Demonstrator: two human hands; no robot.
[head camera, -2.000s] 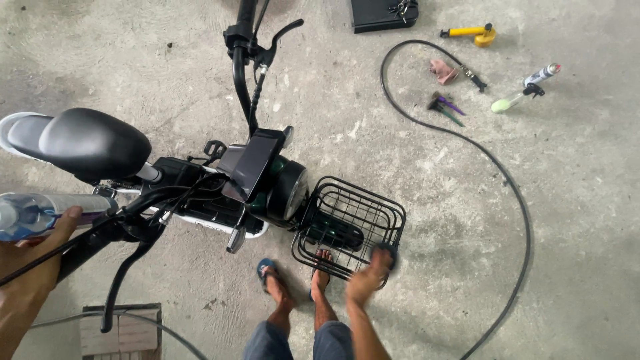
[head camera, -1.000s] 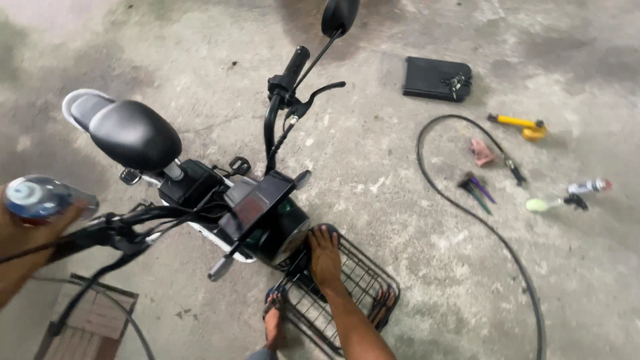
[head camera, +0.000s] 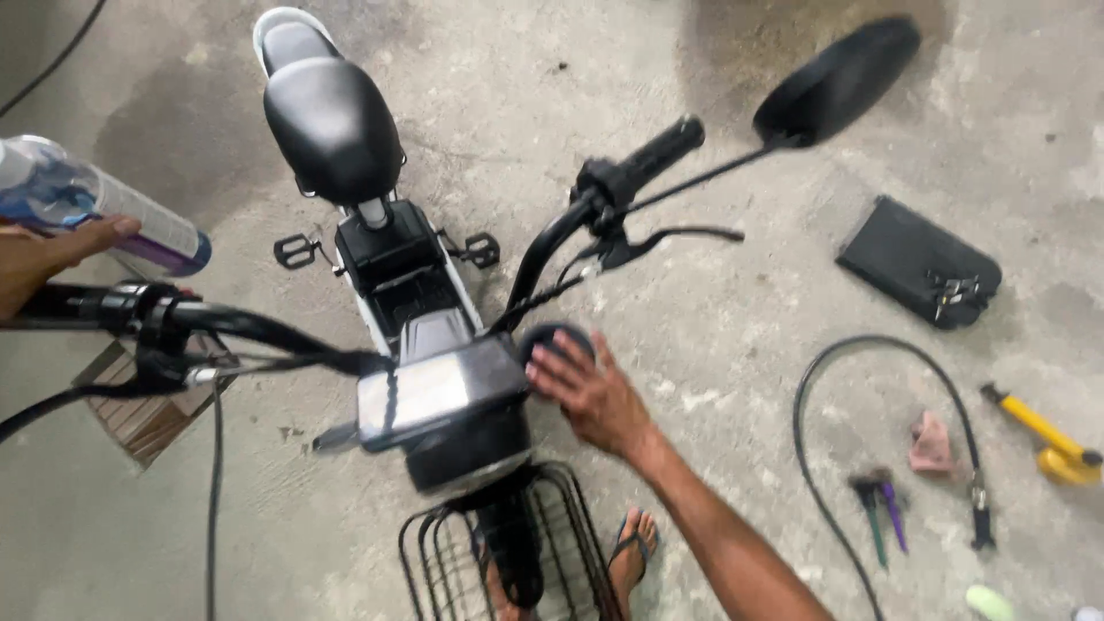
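My left hand (head camera: 43, 259), at the left edge, holds a clear plastic bottle (head camera: 164, 226) with blue and purple parts and a label, above the handlebar grip of an electric bicycle. My right hand (head camera: 599, 401) has its fingers over a dark round pad (head camera: 539, 341), just beside the bike's glossy front display housing (head camera: 448, 384); its exact contact with the bike cannot be told. The black saddle (head camera: 332, 125), right handlebar grip (head camera: 664, 155), mirror (head camera: 837, 82) and black wire front basket (head camera: 573, 526) are in view.
On the concrete floor at right lie a black case with keys (head camera: 914, 263), a curved black hose (head camera: 798, 405), a pink cloth (head camera: 930, 444), green and purple brushes (head camera: 893, 517) and a yellow tool (head camera: 1039, 427). A floor drain cover (head camera: 142, 410) is at left; a sandaled foot (head camera: 634, 548) stands beside the basket.
My right hand has moved from the front basket to beside the display housing. My left hand keeps the bottle. The view has turned and come nearer the bike.
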